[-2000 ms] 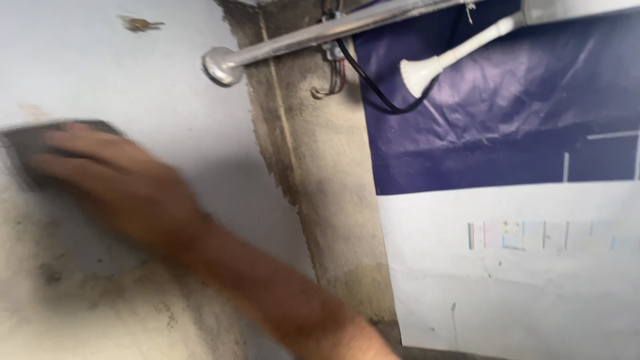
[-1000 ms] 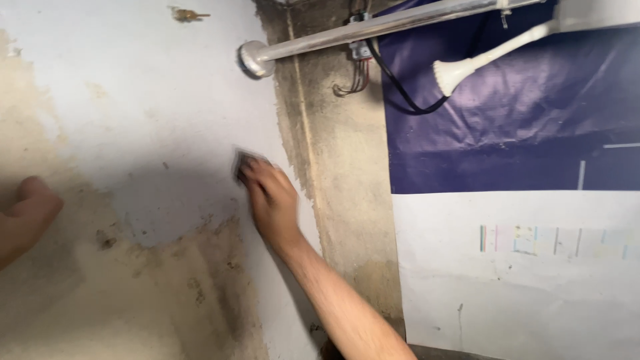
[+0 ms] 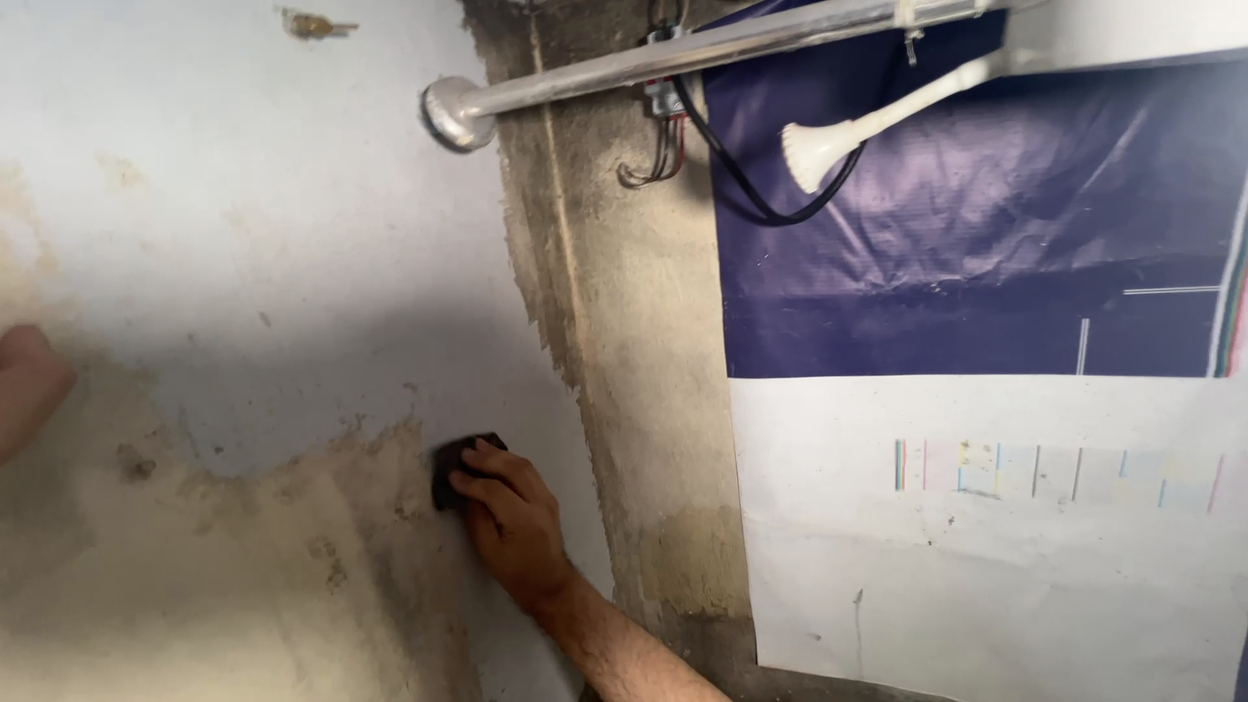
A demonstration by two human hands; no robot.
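Observation:
My right hand [image 3: 512,522] grips a small dark flat pad, perhaps a sanding block [image 3: 460,468], and presses it on the wall where the white coat borders bare tan plaster. At the left edge part of my left hand [image 3: 29,385] shows, close to the wall; most of its fingers are out of view, so its hold cannot be told. The white-coated wall [image 3: 292,244] has a ragged lower edge, with stained plaster [image 3: 244,595] beneath it.
A metal pipe [image 3: 682,58] with a round end flange crosses the top. Beside it are an electrical fitting with loose wires [image 3: 663,161], a black cable [image 3: 770,214] and a white flared fixture [image 3: 829,146]. A purple and white printed sheet [image 3: 975,585] covers the right wall. A brass fitting [image 3: 317,24] protrudes upper left.
My right hand, with the dark pad, was at the far left two seconds ago, then on the white coat near the corner, and is now lower down. My left hand came into view at the left edge.

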